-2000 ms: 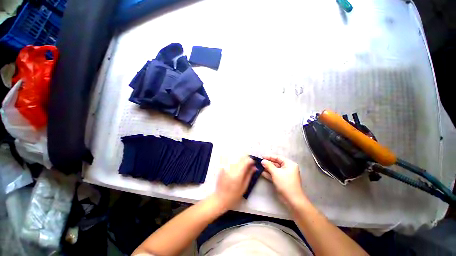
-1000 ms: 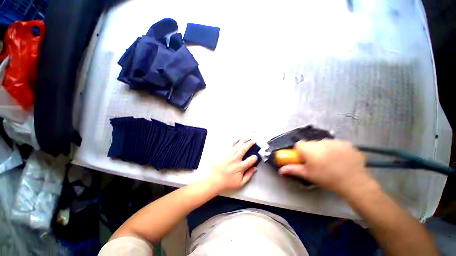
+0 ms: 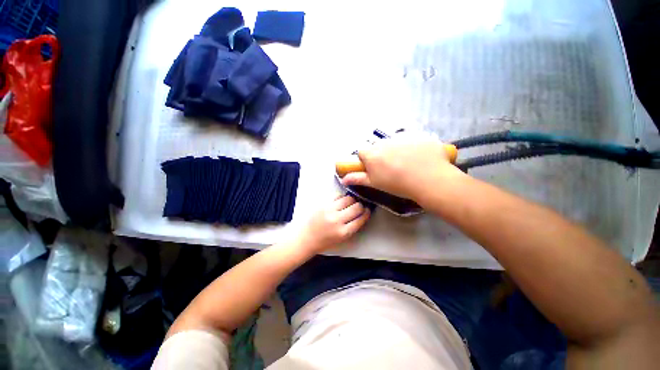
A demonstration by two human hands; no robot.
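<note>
My right hand (image 3: 402, 165) grips the orange handle of the dark steam iron (image 3: 387, 201) near the table's front edge. The iron's tip points left. My left hand (image 3: 339, 222) is at the iron's left side, its fingertips close to the iron. A small navy fabric piece (image 3: 367, 209) shows only as a dark bit by these fingers; the rest is hidden by hand and iron. A neat overlapping row of navy pieces (image 3: 231, 191) lies left of my left hand. A loose heap of navy pieces (image 3: 224, 76) lies behind it, with a single flat piece (image 3: 280, 27) beside the heap.
The white table cover (image 3: 340, 87) is greyish at right. Hose and cord (image 3: 550, 148) trail right from the iron. A long dark padded shape (image 3: 85, 108) runs along the left edge. Red bag (image 3: 30, 97), clear bundles (image 3: 76, 285) and a blue crate (image 3: 27, 18) lie beyond.
My right hand has taken hold of the iron and moved it left, over the small piece by my left hand. My left hand stays near the front edge. The view has shifted.
</note>
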